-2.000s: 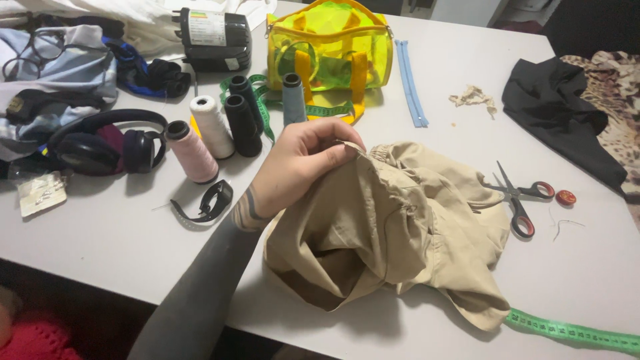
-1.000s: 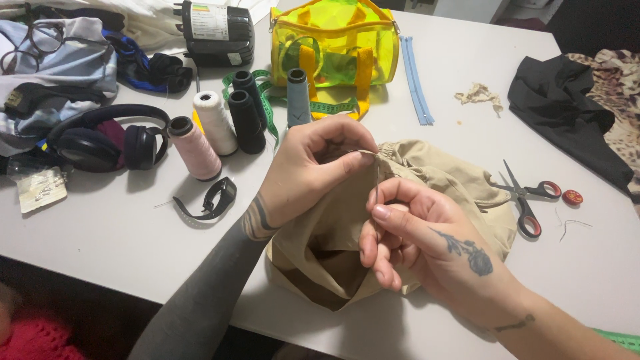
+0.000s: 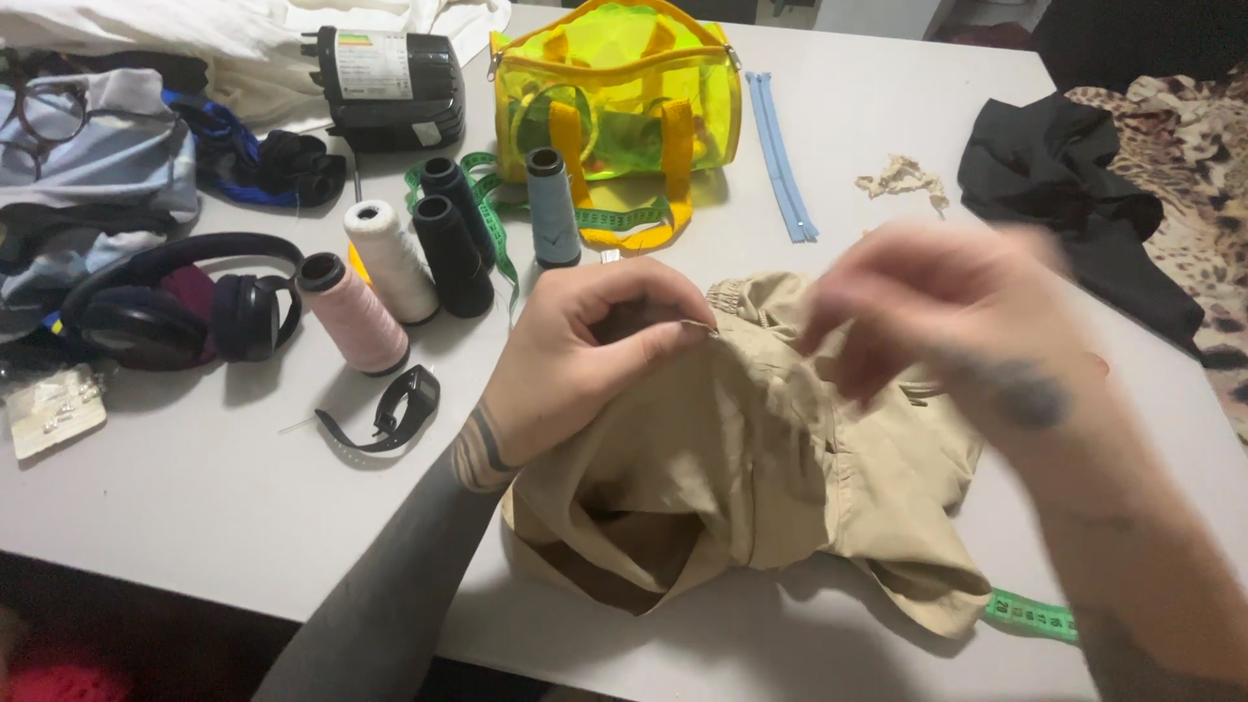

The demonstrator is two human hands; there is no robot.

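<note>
A beige fabric garment with a gathered, elasticated edge lies bunched on the white table. My left hand pinches its upper edge between thumb and forefinger, lifting that part off the table. Blurred by motion, my right hand hovers over the right side of the garment; its fingers look drawn together, and whether a needle or thread is between them cannot be told. Green measuring tape shows from under the garment's lower right. The scissors are hidden behind the right hand and arm.
Thread cones, among them a pink one and a blue one, stand left of the garment. A black wristwatch and headphones lie farther left. Behind are a transparent yellow bag, a light-blue zipper and black cloth.
My right hand, out of view two seconds ago, was close beside the left hand one second ago and has moved away to the right. My left hand keeps its pinch on the fabric.
</note>
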